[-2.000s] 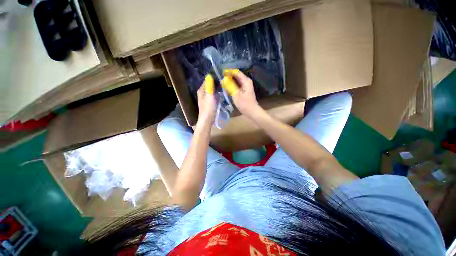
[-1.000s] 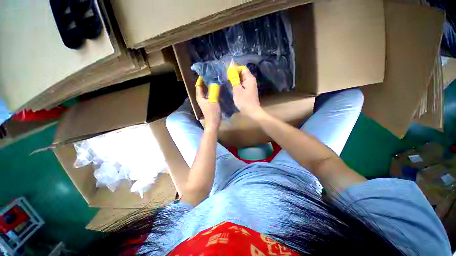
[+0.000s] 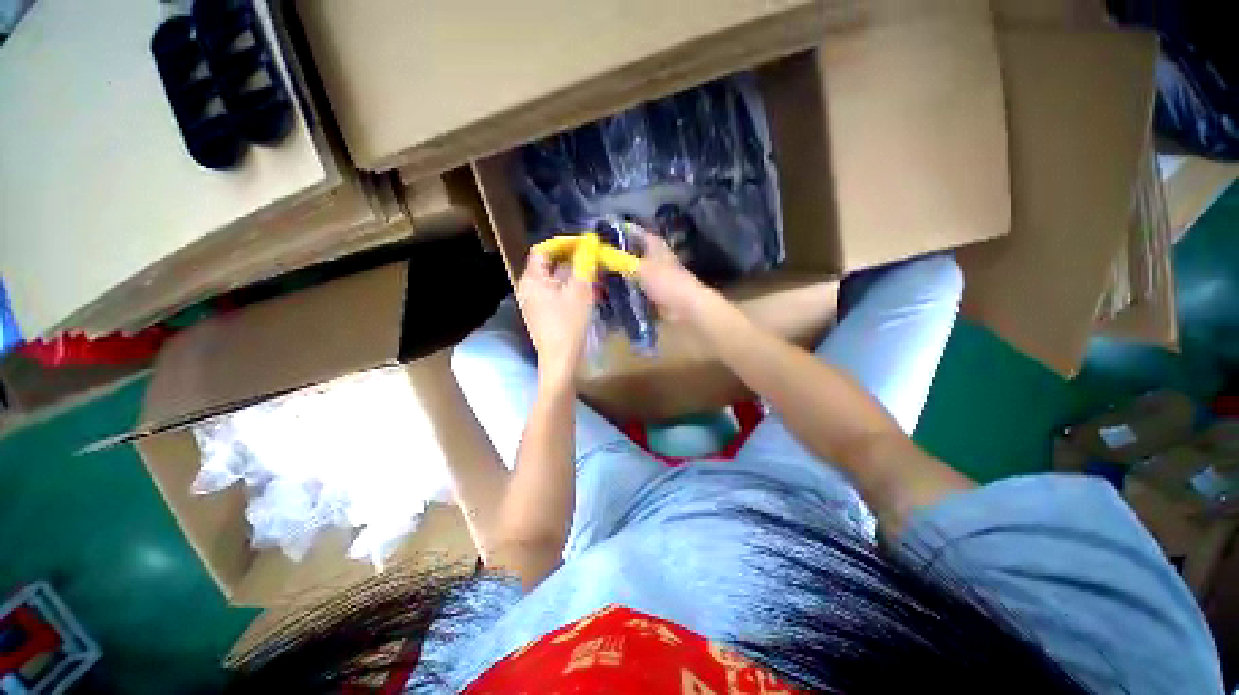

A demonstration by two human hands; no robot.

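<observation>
My left hand (image 3: pixel 559 302) and my right hand (image 3: pixel 655 276), with yellow finger cots, meet over the near left part of the packing carton (image 3: pixel 920 149). Between them they hold a dark sandal in a clear plastic bag (image 3: pixel 628 307), its lower end pointing toward my lap. The fingers hide its upper part. Bagged dark sandals (image 3: pixel 689 132), shiny under clear film, fill the carton.
A pair of bare black sandals (image 3: pixel 227 84) lies on stacked cardboard sheets (image 3: pixel 102 177) at upper left. An open carton of clear bags (image 3: pixel 319 468) stands at left. A black plastic sack (image 3: pixel 1179 84) is at upper right, small closed cartons (image 3: pixel 1170 448) at right.
The bagged sandal has turned from lying across my fingers to pointing down toward my lap. My hands have closed together around its upper part and sit slightly lower.
</observation>
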